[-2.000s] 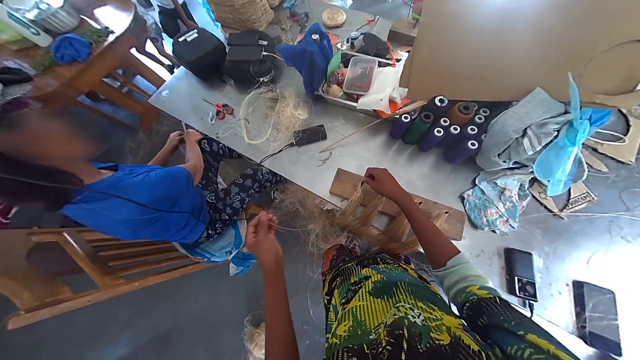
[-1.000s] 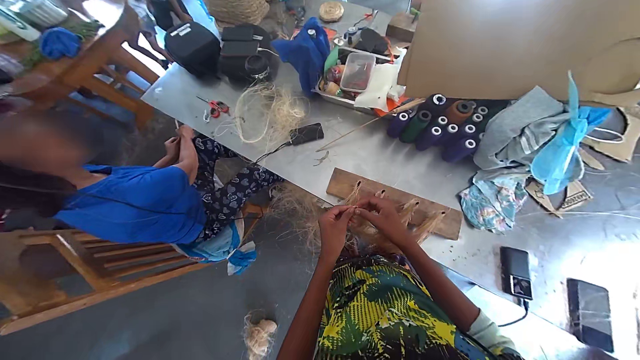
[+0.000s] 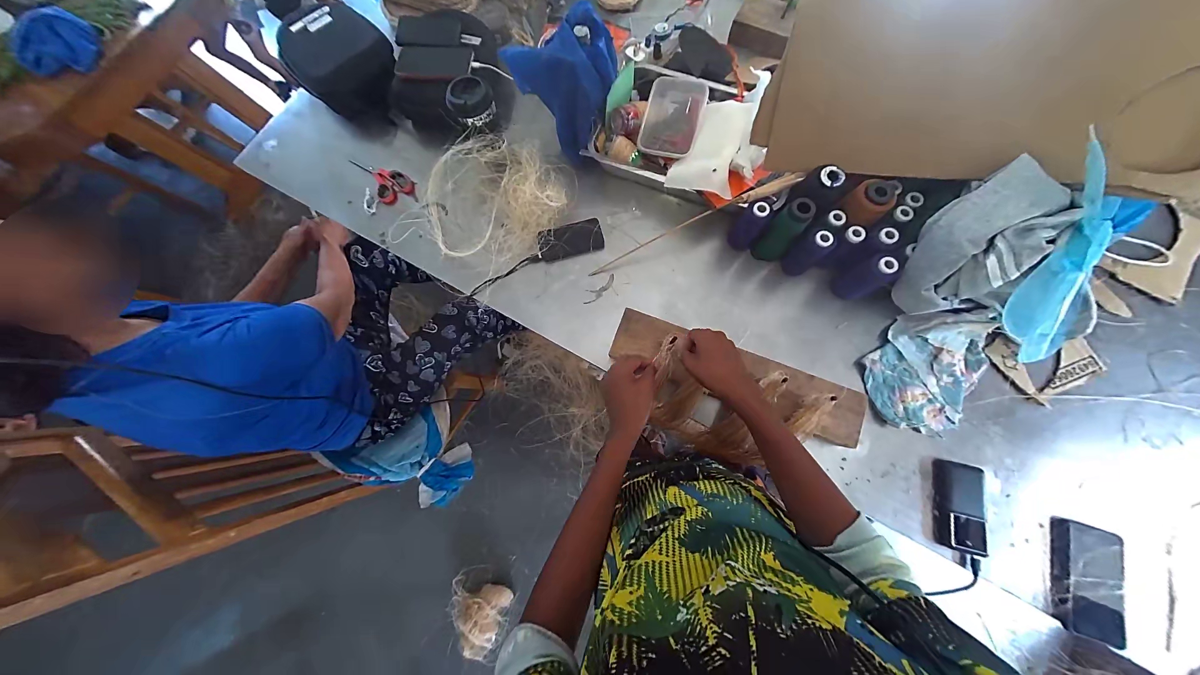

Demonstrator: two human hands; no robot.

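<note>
A wooden board [image 3: 844,412] lies along the near edge of the metal table, with several bunches of pale brown fibre [image 3: 806,412] fixed to it through holes or on pegs. My left hand [image 3: 628,394] is at the board's left end, its fingertips pinched beside a fibre bunch [image 3: 667,354]. Just right of that bunch, my right hand [image 3: 714,364] is closed over the board with its fingertips near the top of the fibre. The strands between the hands are too fine to tell which fingers grip them. Loose fibre [image 3: 558,389] hangs off the table edge to the left.
On the metal table [image 3: 675,272] are thread cones [image 3: 834,234], a fibre tangle [image 3: 511,192], red-handled scissors [image 3: 389,186], a white tray [image 3: 637,173], cloths [image 3: 975,234], a large cardboard sheet [image 3: 937,84] and phone-like devices [image 3: 958,506]. A person in blue [image 3: 225,375] sits at left. More fibre [image 3: 483,619] lies on the floor.
Two seconds ago my left hand was out to the left, away from the board; it has come in beside my right hand. Both hands now stand slightly apart at the leftmost bunch.
</note>
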